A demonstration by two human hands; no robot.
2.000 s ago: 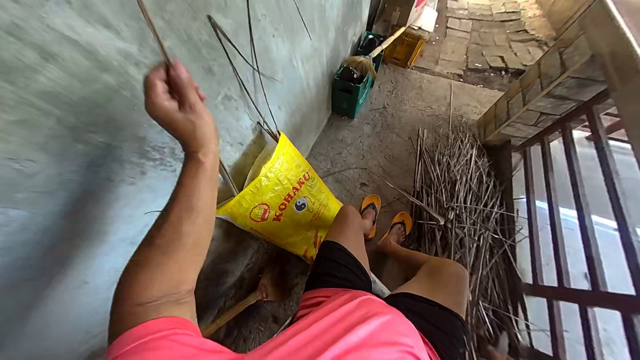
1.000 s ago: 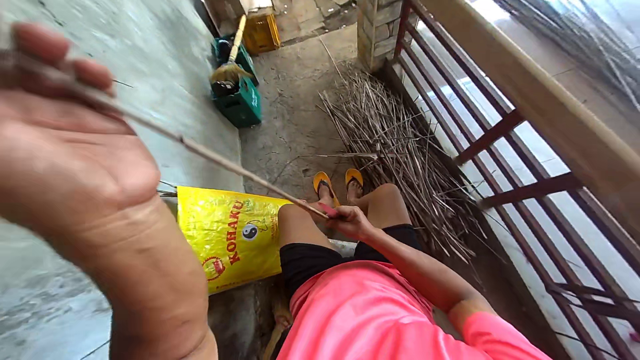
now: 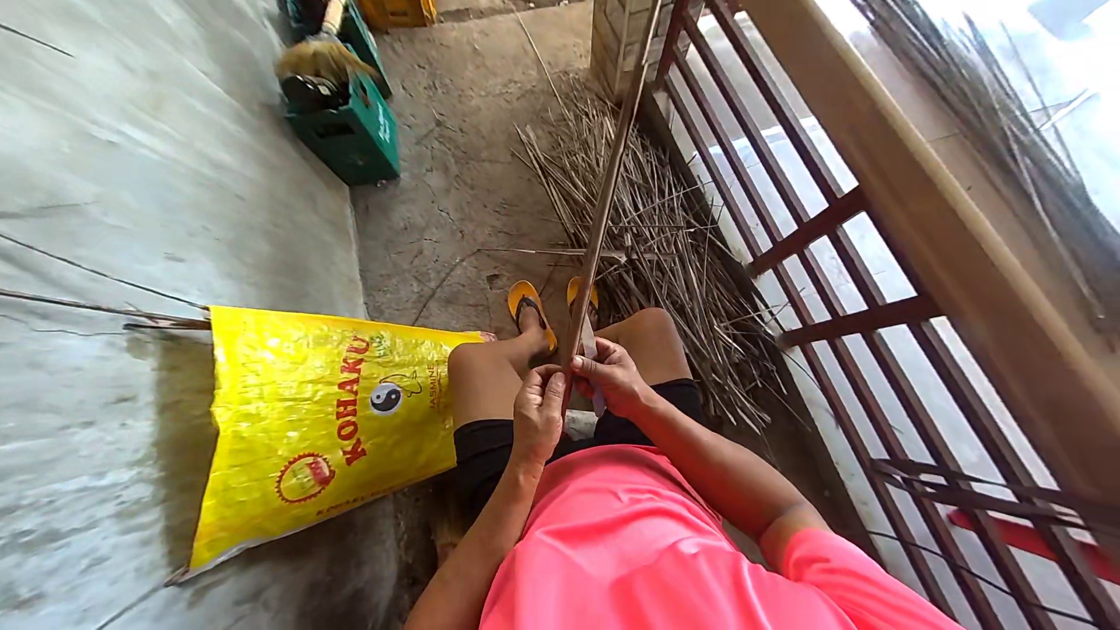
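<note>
Between my knees, my left hand (image 3: 539,409) pinches the near end of a long brown palm frond strip (image 3: 604,210), which points away from me over the floor. Close beside it, my right hand (image 3: 612,376) grips a thin pale blade (image 3: 589,343) against the strip; its handle is mostly hidden by the fingers. A yellow woven sack (image 3: 289,402) with printed writing leans by my left leg, and thin dark sticks (image 3: 166,319) poke out of its top. Past my right knee, a heap of dry sticks (image 3: 652,210) lies on the floor.
Ahead on the left, a green plastic crate (image 3: 354,131) stands by the grey wall (image 3: 175,157) with a broom (image 3: 322,57) on it. A yellow crate (image 3: 398,12) is beyond. The metal railing (image 3: 814,232) runs along my right, with more sticks (image 3: 989,131) outside it.
My left hand was raised at the upper left; it has come down beside my right hand at the strip's near end. The strip now points forward instead of toward the left.
</note>
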